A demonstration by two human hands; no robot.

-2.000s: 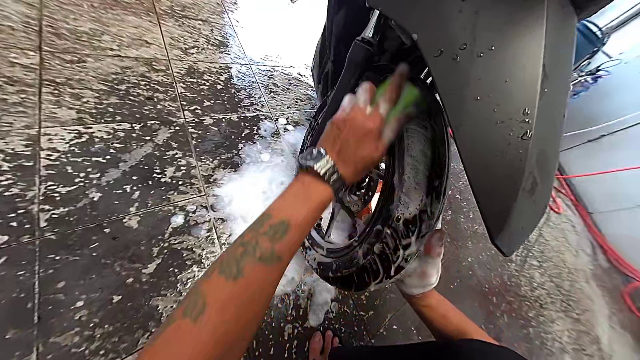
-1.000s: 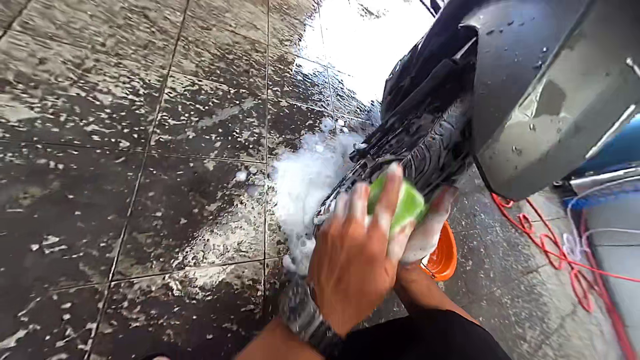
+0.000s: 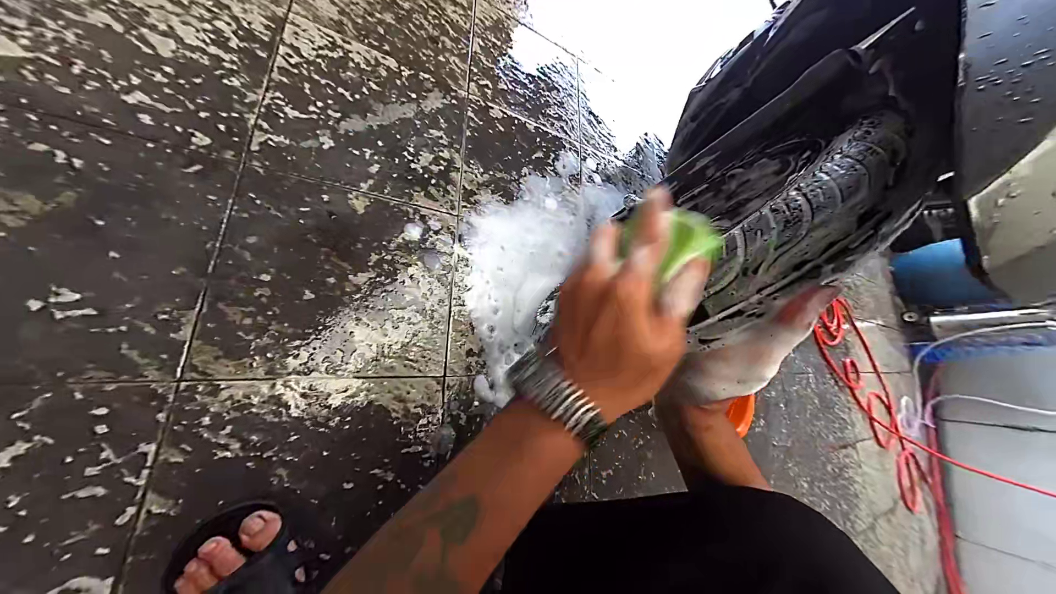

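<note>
My left hand (image 3: 627, 322), with a metal-band watch on its wrist, holds a green sponge (image 3: 689, 239) at the left side of a soapy black motorcycle tire (image 3: 833, 190). The hand and sponge are blurred. Suds coat my right hand (image 3: 755, 346), which cups the near right side of the tire; part of its fingers is hidden. White foam (image 3: 528, 256) lies on the floor left of the wheel. Black bodywork (image 3: 742, 107) surrounds the upper tire, and a grey panel (image 3: 1006, 74) with water drops is at the upper right.
An orange container (image 3: 741, 414) shows partly behind my right wrist. Red hose (image 3: 874, 412) lies in loops at right, near a blue object (image 3: 940, 272) and white cords. The wet, worn tiled floor (image 3: 330, 272) spreads to the left. My sandaled foot (image 3: 239, 553) is at lower left.
My left hand with the sponge has gone from the upper part of the wheel to the tire's near part. The view has shifted and turned; my foot now shows at lower left.
</note>
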